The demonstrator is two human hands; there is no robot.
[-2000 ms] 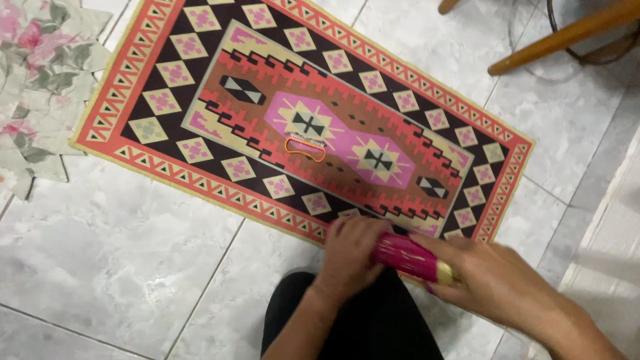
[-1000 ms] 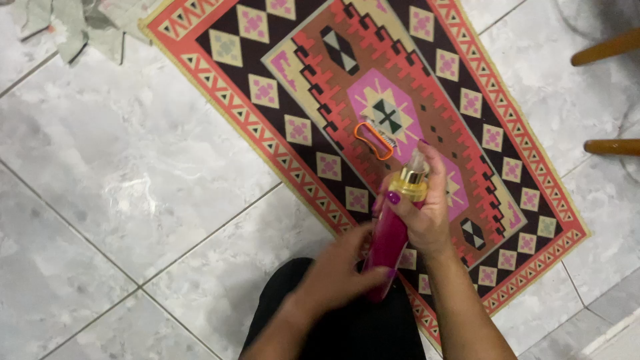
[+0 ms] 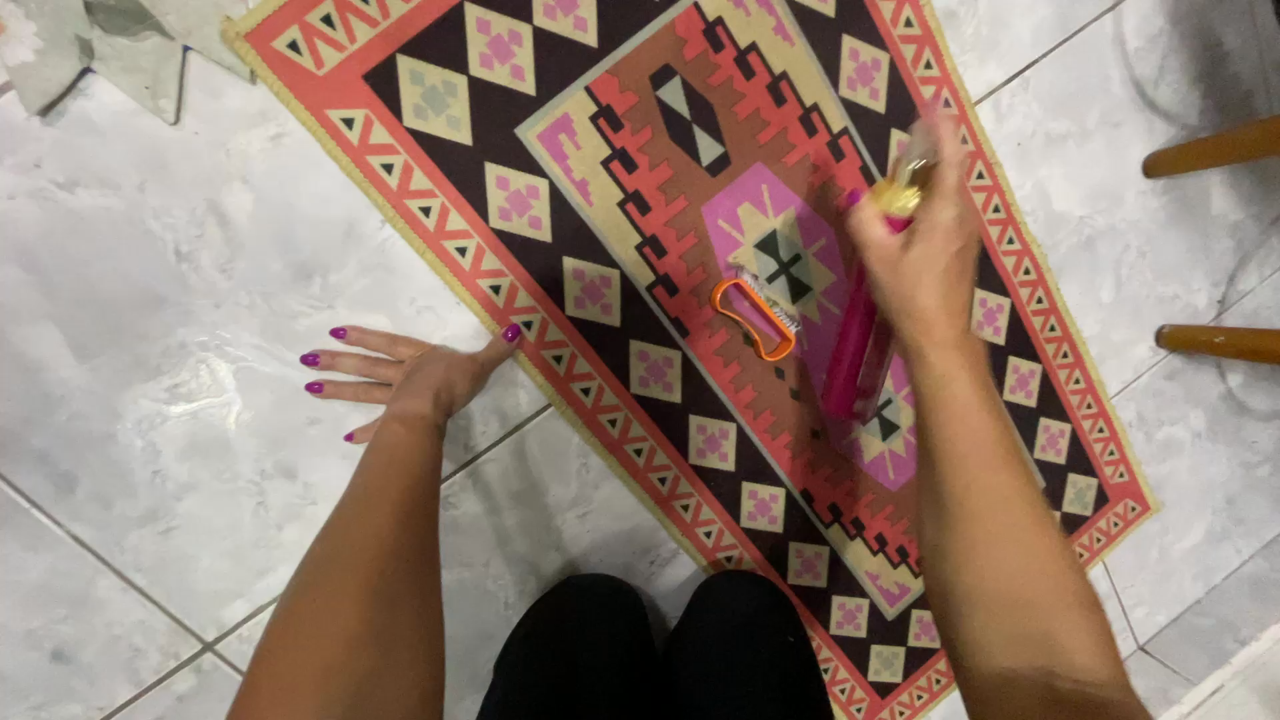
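Observation:
My right hand (image 3: pixel 925 240) grips a magenta bottle (image 3: pixel 855 350) with a gold collar and a clear top, held over the patterned rug (image 3: pixel 655 470); hand and bottle are blurred by motion. My left hand (image 3: pixel 420 375) is spread with its fingers apart, its thumb at the rug's left edge and the other fingers over the tiled floor (image 3: pixel 200 250). It holds nothing. A scrub brush (image 3: pixel 755 318) with an orange-rimmed handle and pale bristles lies on the rug's pink medallion, left of the bottle.
Two wooden furniture legs (image 3: pixel 1215 148) stand at the right, beyond the rug. A floral fabric piece with a jagged edge (image 3: pixel 120 60) lies on the floor at the upper left. My knees in black (image 3: pixel 660 650) are at the bottom, by the rug's edge.
My left hand has left the bottle and moved left to the rug's edge, fingers spread. My right hand still holds the bottle, now farther out over the rug and right of the brush.

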